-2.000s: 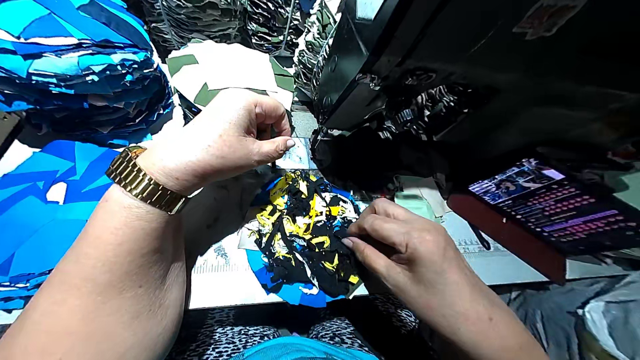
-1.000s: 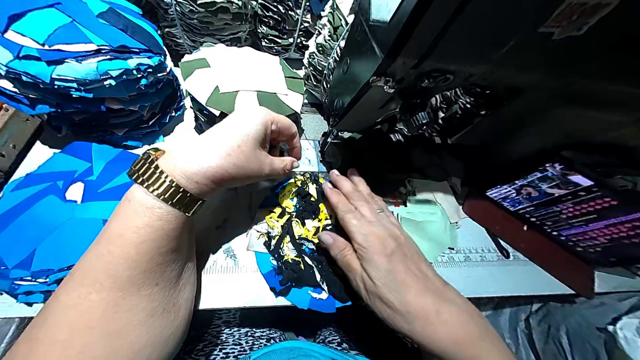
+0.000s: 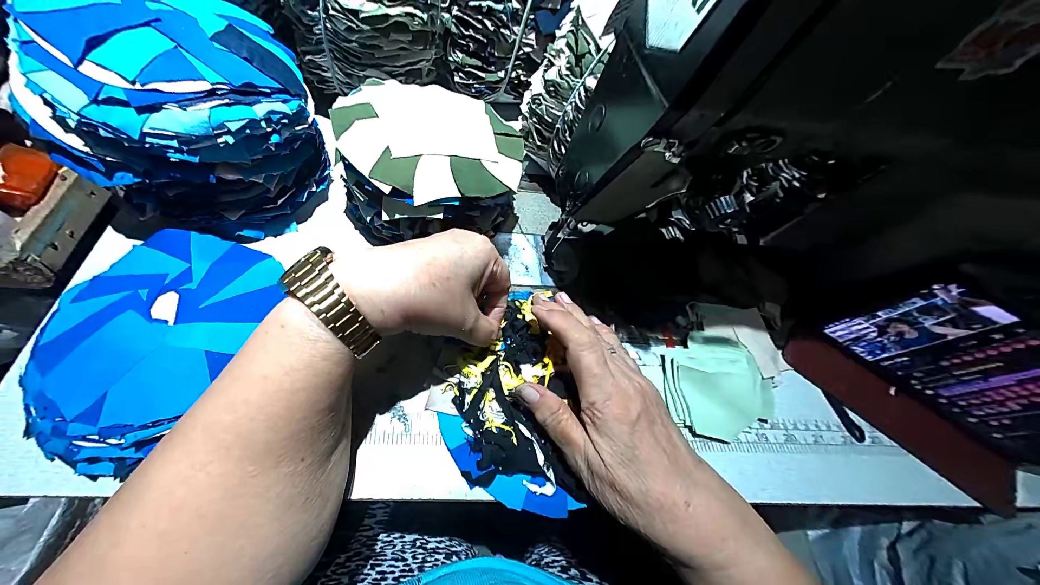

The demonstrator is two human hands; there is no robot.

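A round patchwork piece of blue cloth (image 3: 546, 505) lies at the table's front, heaped with black and yellow fabric scraps (image 3: 505, 431). My right hand (image 3: 597, 390) rests spread over the right side of the scraps, fingertips pointing toward the sewing machine (image 3: 617, 154). My left hand (image 3: 443, 284), a gold watch on its wrist, has thumb and forefinger pinched at the far left edge of the scraps; whether cloth is between them is hidden. The needle area lies in dark shadow just beyond both hands.
Blue patchwork rounds (image 3: 106, 349) lie stacked at left, with a taller pile (image 3: 162, 122) behind. White and green rounds (image 3: 431, 138) stand behind my left hand. Pale green cloth pieces (image 3: 719, 386) lie at right beside a phone (image 3: 934, 349) with a lit screen. A ruler scale (image 3: 800, 435) runs along the front.
My right hand has gone from bent fingers at the scraps' right side to lying flatter over them. My left hand has come down closer to the scraps.
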